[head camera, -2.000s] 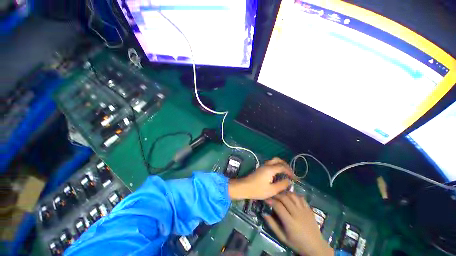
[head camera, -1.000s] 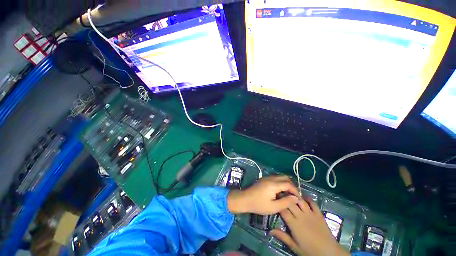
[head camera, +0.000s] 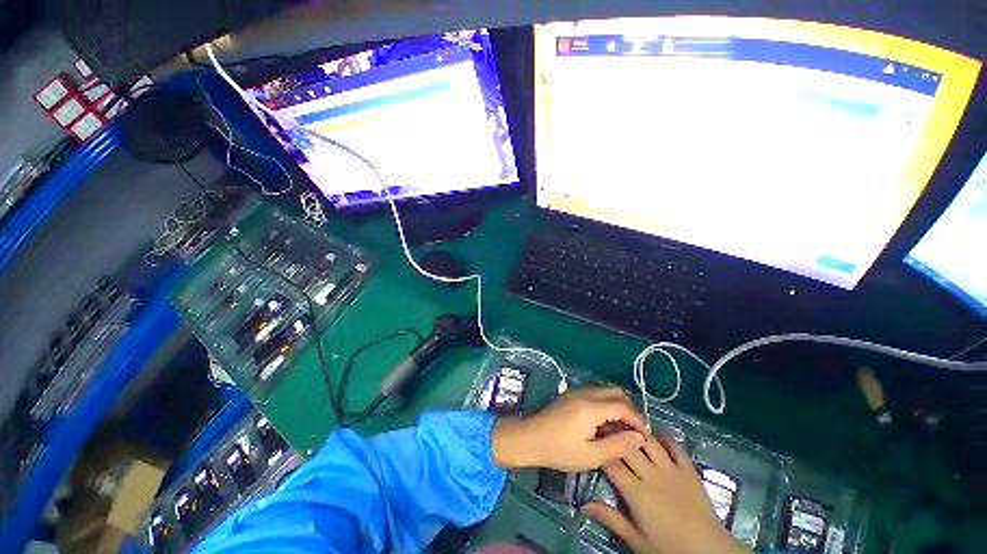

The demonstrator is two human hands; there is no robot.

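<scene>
A clear blister tray (head camera: pixel 763 454) lies in front of me with black handheld units in its pockets, such as one with a white label (head camera: pixel 806 524) at the right. My left hand (head camera: pixel 568 430) and my right hand (head camera: pixel 666 492) meet over the middle of the tray. Their fingers close around a small dark unit (head camera: pixel 613 431), mostly hidden by them. A white USB cable (head camera: pixel 646 403) runs down to my fingertips. A second white cable (head camera: pixel 479 314) ends in a plug beside my left hand.
A black barcode scanner (head camera: pixel 428 352) lies left of the tray. Behind are a keyboard (head camera: pixel 606 279), a black mouse (head camera: pixel 444 266) and bright monitors (head camera: pixel 736 141). Filled side trays (head camera: pixel 254 373) are at the left. A small tan piece (head camera: pixel 871 390) lies at the right.
The head view has shifted since two seconds ago, showing more of the left side. My hands stay together over the tray, with almost no movement in the last second.
</scene>
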